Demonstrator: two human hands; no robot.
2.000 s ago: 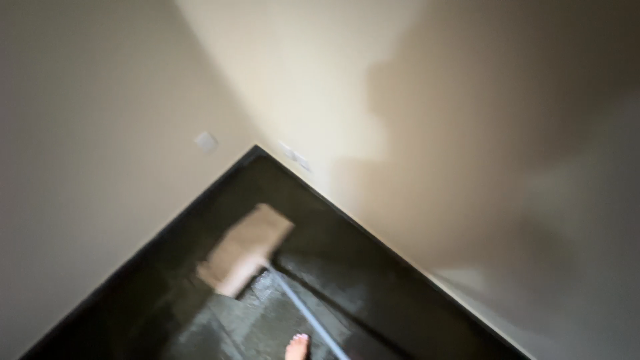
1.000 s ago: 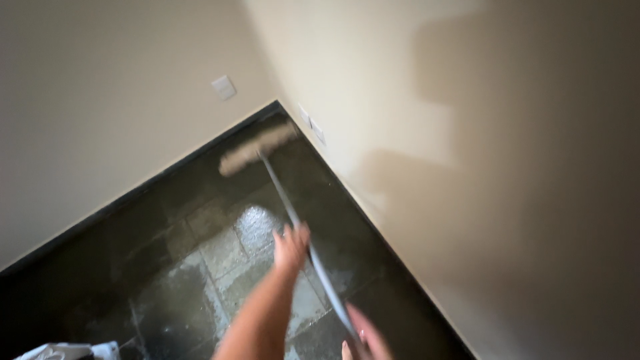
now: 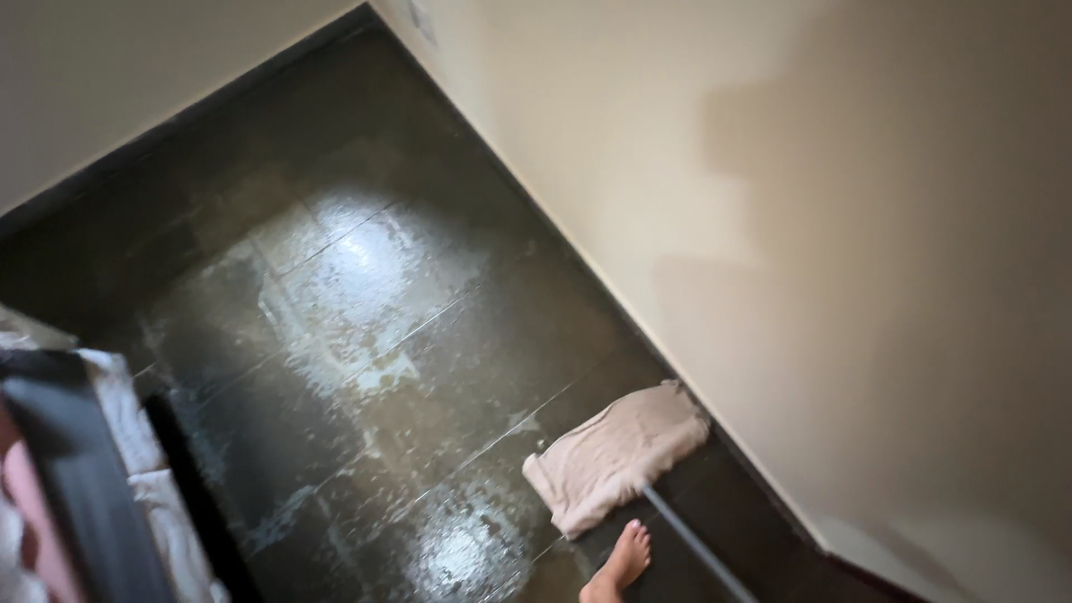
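A pinkish-beige cloth [image 3: 620,452] is draped over the head of a floor mop or squeegee and lies flat on the dark tile floor [image 3: 469,377], its far corner against the baseboard of the right wall. The grey pole [image 3: 699,544] runs from the cloth down out of the lower edge of the view. A bare foot [image 3: 624,561] stands just below the cloth, left of the pole. Neither my left hand nor my right hand shows in this frame. The floor looks wet and shiny, with bright reflections in two places.
Beige walls [image 3: 603,167] with a dark baseboard [image 3: 536,201] meet at a corner at the top. At the lower left stands dark furniture [image 3: 75,469] with whitish and pink fabric about it. A wall plate [image 3: 421,21] is near the corner. Shadows fall on the right wall.
The cloth-covered head has moved from near the room's corner back along the right wall, close to the foot. Both hands, seen on the pole one second ago, have left the view.
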